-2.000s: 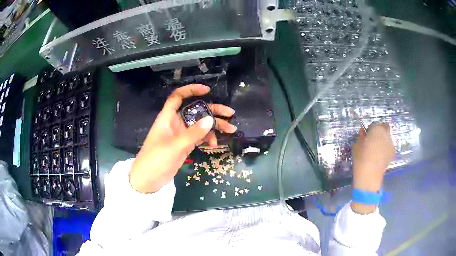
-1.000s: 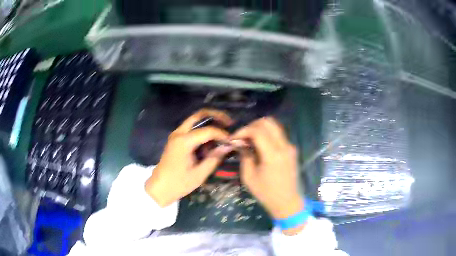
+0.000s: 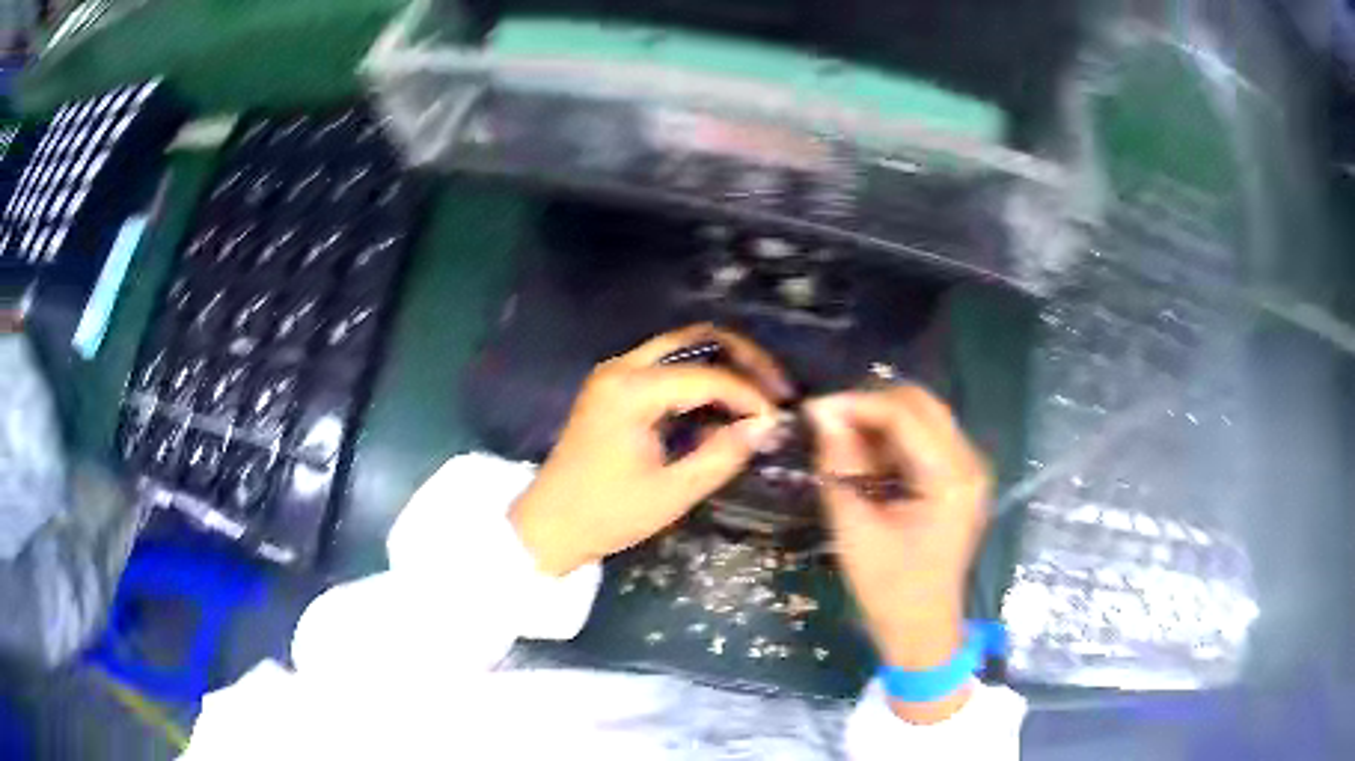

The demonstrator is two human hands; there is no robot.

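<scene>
My left hand [image 3: 639, 439] is left of centre, its fingers curled around a small black housing [image 3: 693, 354] that shows only as a dark shiny edge between them. My right hand [image 3: 907, 506], with a blue wristband, is just to its right. The fingertips of both hands meet or nearly meet over the black press base. A thin dark line crosses my right fingers, too blurred to name. What lies between the fingertips is hidden. Small metal parts [image 3: 724, 592] lie loose on the green bench below the hands.
The press base [image 3: 557, 283] is behind the hands, its clear guard [image 3: 609, 141] above. A black housing tray [image 3: 283, 298] is at the left, a clear component tray [image 3: 1137, 558] at the right. A blue stool [image 3: 186, 610] is at lower left, beside a person's pale sleeve or smock [image 3: 37, 491].
My right hand has come from the clear tray at the right to my left hand. The view has shifted, so the bench things sit differently. My left hand keeps hold of the housing.
</scene>
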